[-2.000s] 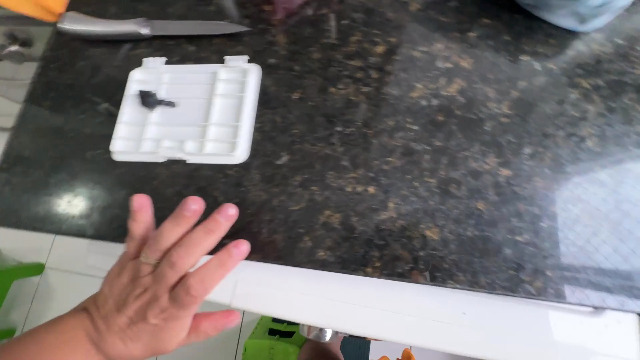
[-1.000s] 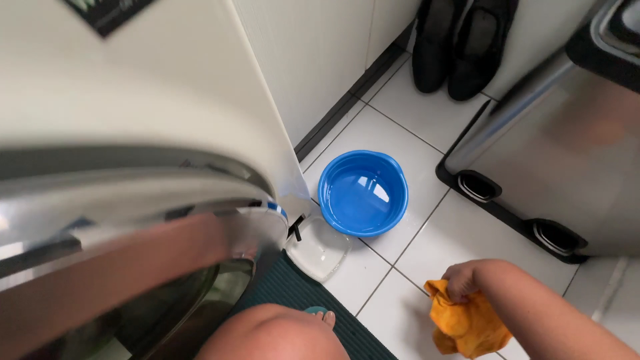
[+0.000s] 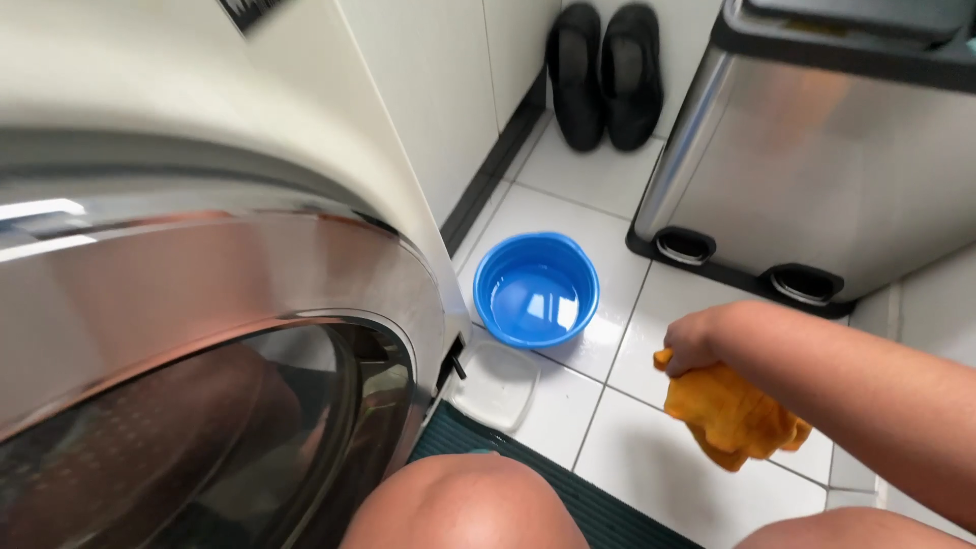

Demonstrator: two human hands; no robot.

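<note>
My right hand [image 3: 692,341] is closed on a bunched orange cloth [image 3: 728,412], which hangs over the white floor tiles at the right. Left of it, a round blue plastic basin [image 3: 537,290] with clear liquid in it stands on the tiles. A shallow white plastic tray or lid [image 3: 497,387] lies just below the basin, beside a small black part [image 3: 457,364] at the washing machine's lower edge. My left hand is out of view.
A front-loading washing machine [image 3: 152,290] takes up the left side. A stainless steel pedal bin [image 3: 808,175] stands at the upper right. Black shoes [image 3: 631,84] rest against the back wall. A dark green ribbed mat [image 3: 618,511] lies by my knee.
The view has swung from the granite counter to the floor. Since one second ago, my right hand stays on the orange cloth, and the basin stands in the same place by the machine.
</note>
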